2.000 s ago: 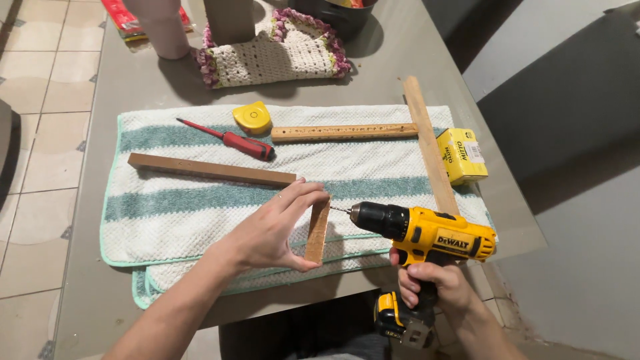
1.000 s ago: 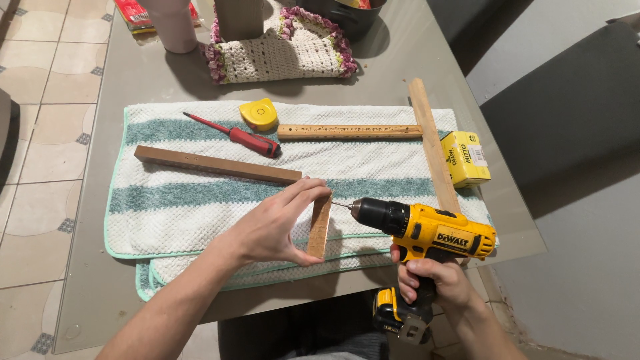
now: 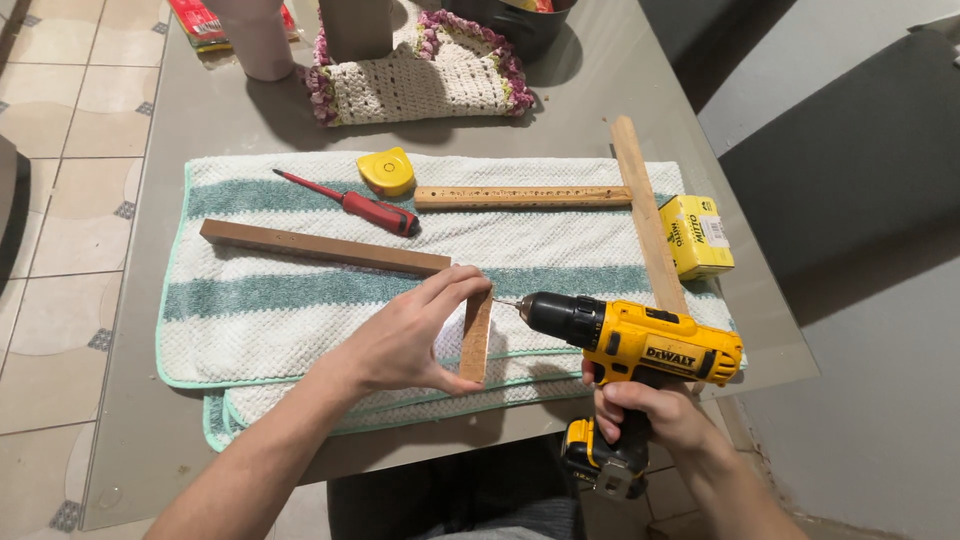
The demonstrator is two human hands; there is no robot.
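My left hand (image 3: 420, 330) grips a short wooden block (image 3: 475, 337) between thumb and fingers, holding it on edge over the towel. In my right hand (image 3: 652, 412) is a yellow and black DeWalt cordless drill (image 3: 660, 341), its thin bit (image 3: 506, 302) pointing left at the block's upper part. Whether the tip touches the wood I cannot tell. A brown wooden bar (image 3: 322, 247) lies just beyond my left hand. Farther back are a red screwdriver (image 3: 379, 214), a yellow tape measure (image 3: 387, 171) and a wooden strip with small holes (image 3: 525, 197), which meets a longer wooden slat (image 3: 649, 217).
A striped towel (image 3: 247, 330) lies folded on the grey table (image 3: 600, 90). At its right is a yellow box (image 3: 699, 238). Along the back stand a pink tumbler (image 3: 259, 45), a crocheted cloth (image 3: 427, 90) under a grey container (image 3: 356, 30), and a dark pot (image 3: 517, 30).
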